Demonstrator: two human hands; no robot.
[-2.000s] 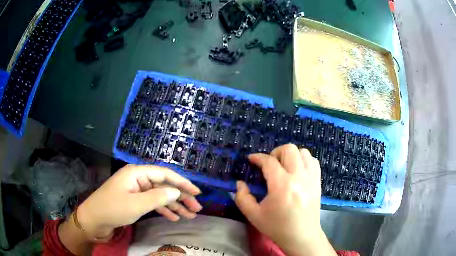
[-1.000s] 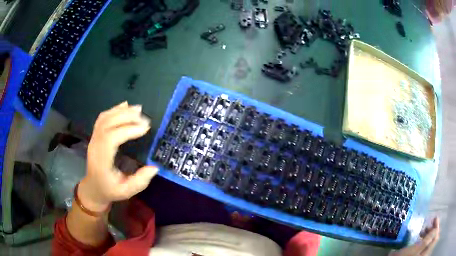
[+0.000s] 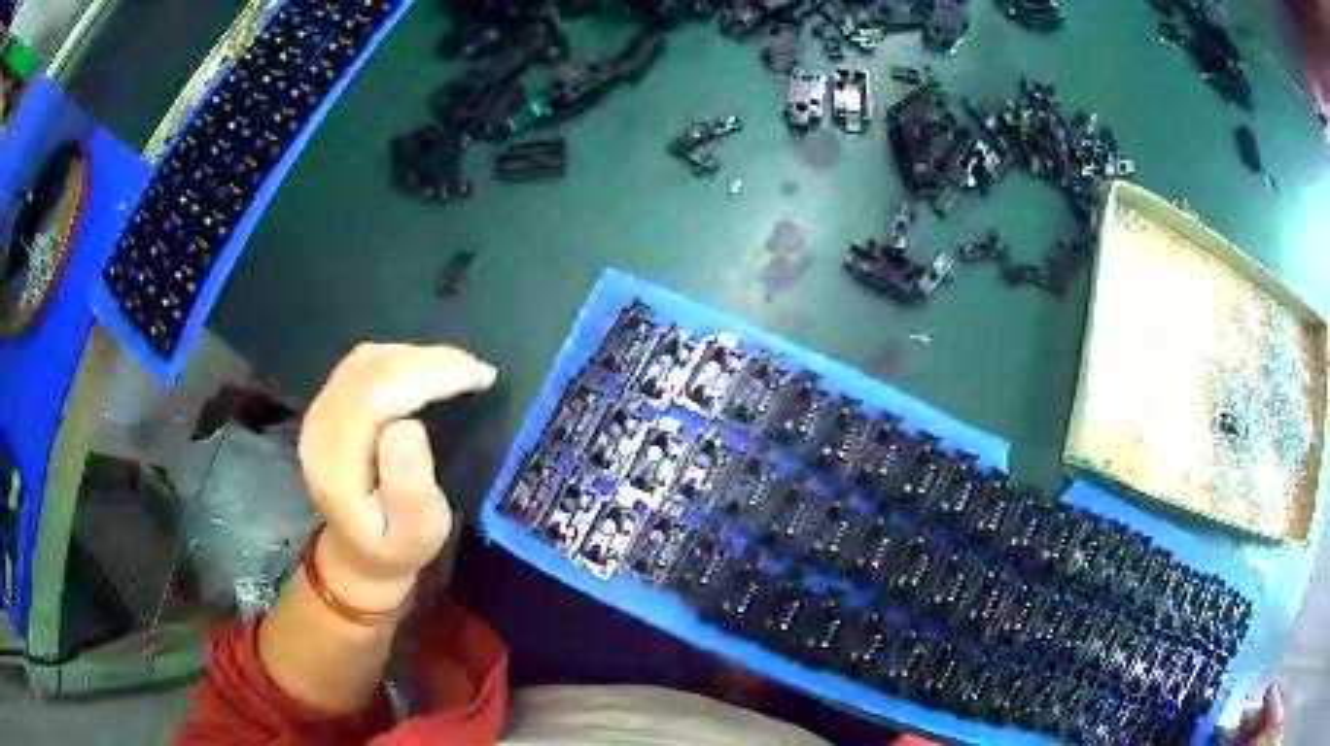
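Observation:
A blue sheet (image 3: 591, 313) lies in front of me, tilted down to the right, with three tight rows of black assembled units (image 3: 795, 503) on it. Several units at its left end glint. My left hand (image 3: 382, 459) is just left of the sheet's left end, raised, fingers bent and apart from the thumb, with nothing seen in it. My right hand (image 3: 1266, 720) is mostly cut off at the lower right edge; only some fingers show beside the sheet's right end, and I cannot tell whether it grips the sheet.
A tan parts tray (image 3: 1094, 364) with silvery bits stands at right. Loose black parts (image 3: 934, 146) lie across the far green bench (image 3: 584, 219). Another filled blue sheet (image 3: 178, 328) is at upper left, near a round container (image 3: 80, 190) on blue. Crumpled clear plastic (image 3: 248, 510) is below it.
My hands have moved apart from the sheet's lower middle to its two ends. The view has shifted, so the sheet and tray sit lower and further right. The rows look unchanged.

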